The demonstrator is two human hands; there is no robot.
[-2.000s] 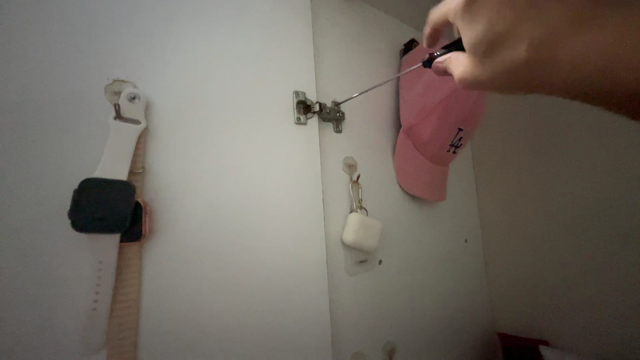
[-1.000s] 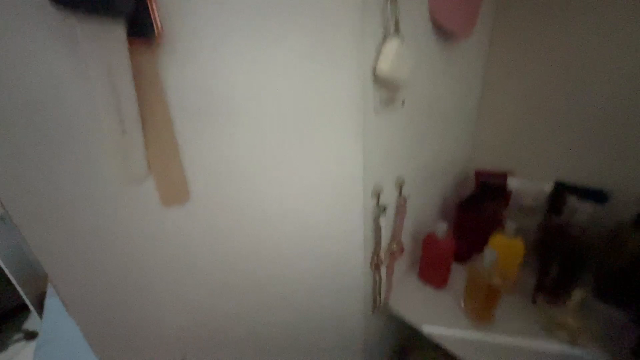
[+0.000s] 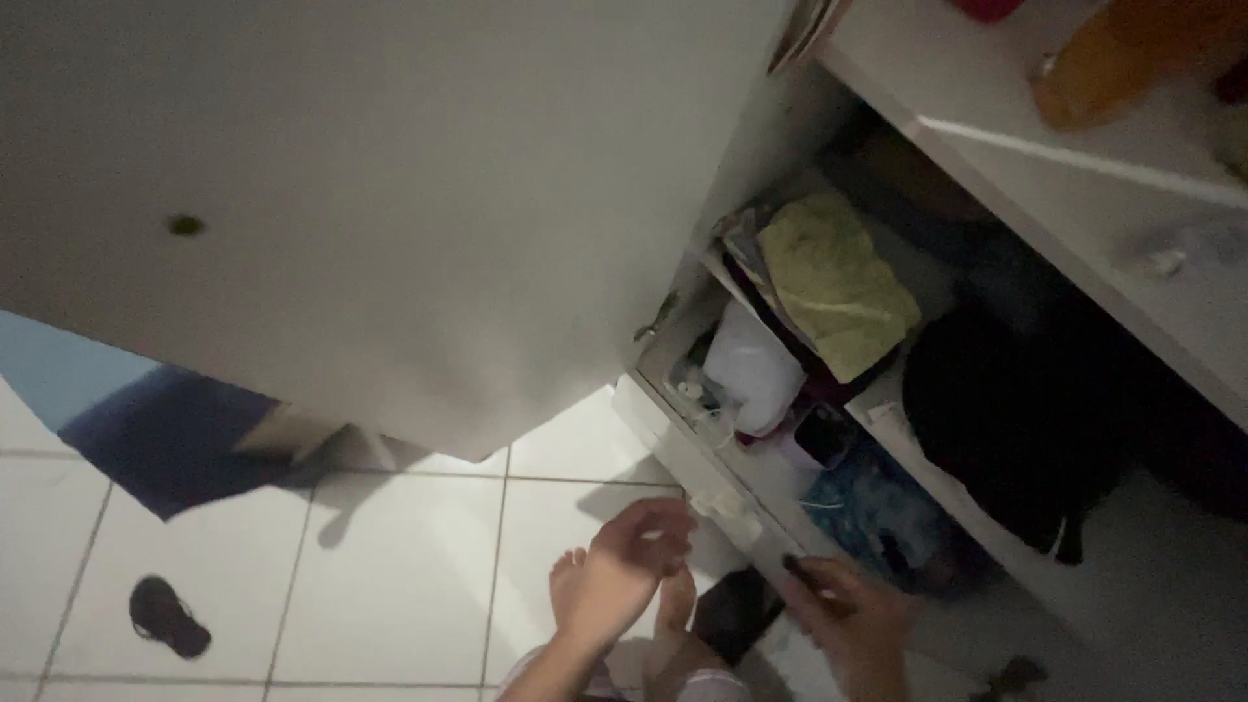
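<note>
My left hand [image 3: 639, 546] is raised over the floor beside the front of an open drawer [image 3: 682, 429], its fingers curled and apart with nothing visible in them. Around a dark-tipped thing, too blurred to name, my right hand [image 3: 843, 595] is closed at the drawer's front edge. Inside the drawer lie a white cloth [image 3: 751, 366], a small dark-faced device [image 3: 822, 436] and blue patterned fabric [image 3: 868, 507]. Folded yellow fabric [image 3: 834, 283] rests behind them, near a large black item [image 3: 1004, 419].
A white cabinet door [image 3: 409, 214] spans the upper left, with a hinge [image 3: 658, 317] near its lower right corner. An orange bottle [image 3: 1102, 73] stands on the shelf [image 3: 994, 166] above the drawer. A dark sandal [image 3: 169, 616] lies on the tiled floor [image 3: 390, 565], near my feet.
The view has swung down from the door hinge and cap to the drawer and floor. Both hands now show low in view; two seconds ago one hand held a screwdriver at the hinge.
</note>
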